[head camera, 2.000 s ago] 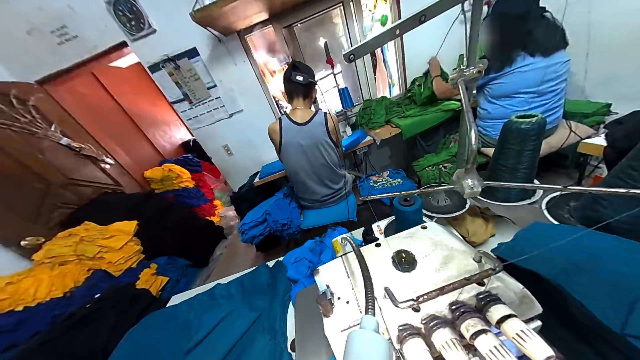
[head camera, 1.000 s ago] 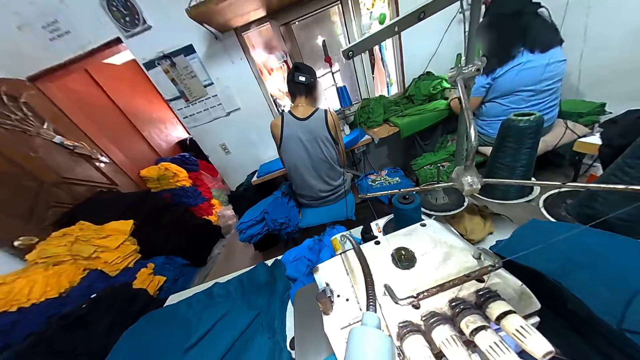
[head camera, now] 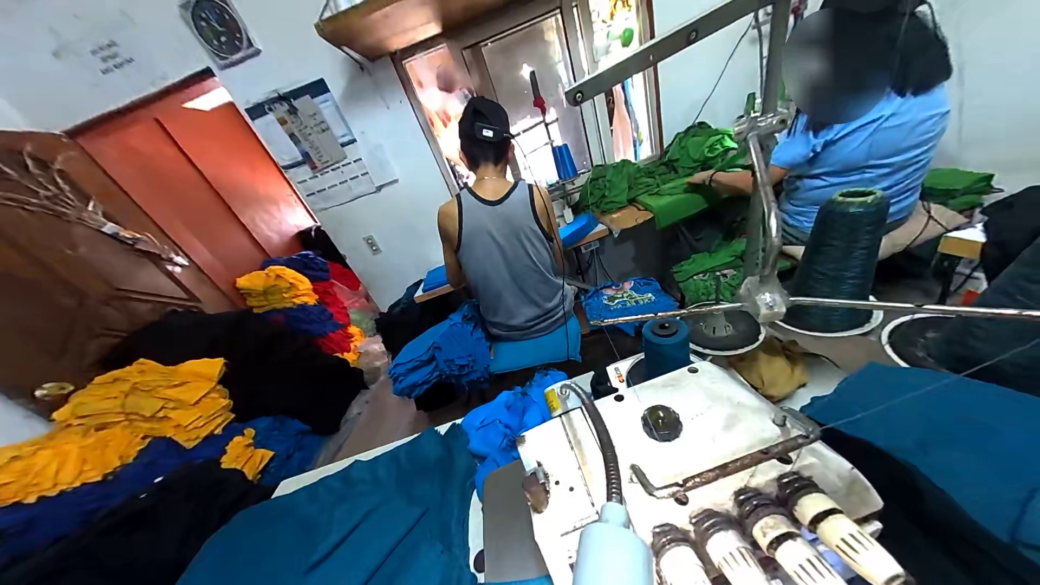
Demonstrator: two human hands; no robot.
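Observation:
Neither my left hand nor my right hand shows in the head view. Close in front stands a white overlock sewing machine [head camera: 601, 455] with several tension dials [head camera: 764, 528] and a light-blue lamp head [head camera: 613, 548] on a flexible neck. Teal fabric [head camera: 349, 512] lies on the table left of the machine, and more teal fabric [head camera: 934, 439] lies to its right. A bright blue cloth [head camera: 508, 414] is bunched behind the machine's left side. Dark green thread cones [head camera: 841, 252] and a smaller teal spool [head camera: 665, 345] stand behind it, under a metal thread stand [head camera: 764, 296].
A person in a grey tank top [head camera: 508, 256] sits ahead, back turned, at another table. A person in a light-blue shirt [head camera: 877, 154] sits at the right by green fabric [head camera: 691, 183]. Yellow garments [head camera: 154, 398], black cloth [head camera: 236, 366] and coloured piles fill the left floor.
The arm of the person in the light-blue shirt has come down from a raised position onto the green fabric. The machine and the teal fabric look unchanged.

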